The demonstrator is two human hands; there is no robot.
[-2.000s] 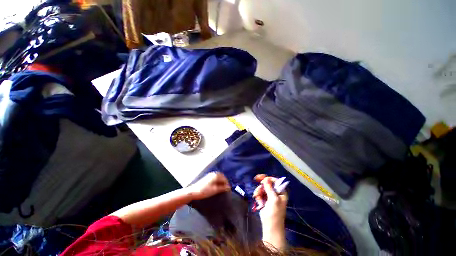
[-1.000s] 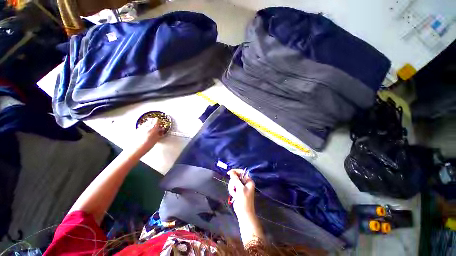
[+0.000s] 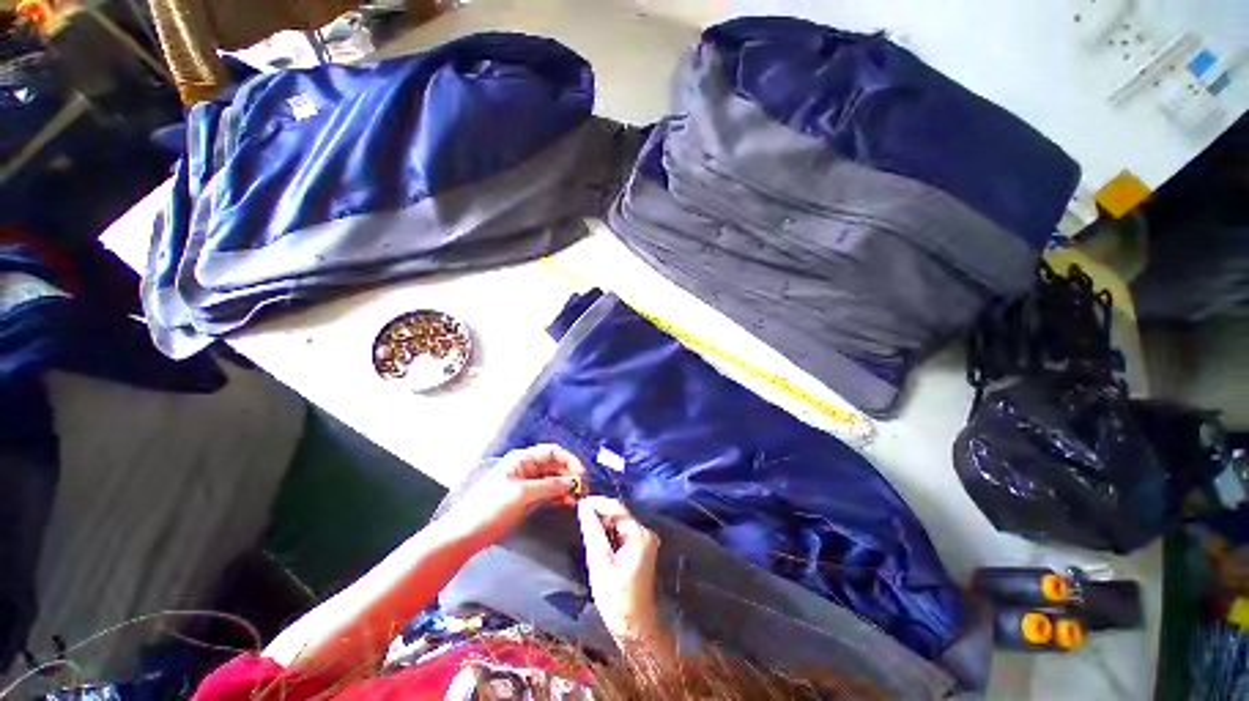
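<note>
A grey jacket with glossy navy lining lies in front of me, partly over my lap, with a small white label on the lining. My left hand pinches a small gold-brown button at its fingertips. My right hand is close beside it, thumb and fingers pinched together at the button; a needle or thread there is too small to make out. The round dish of gold-brown buttons stands on the white table, beyond my left forearm.
Two piles of folded grey and navy jackets lie beyond, left and right. A yellow tape measure lies between them and the jacket. A black plastic bag and dark spools with orange ends are at the right edge.
My left hand has gone from the jacket to the button dish and come back with a button. My right hand has moved slightly left to meet it. The reddish item earlier in it no longer shows.
</note>
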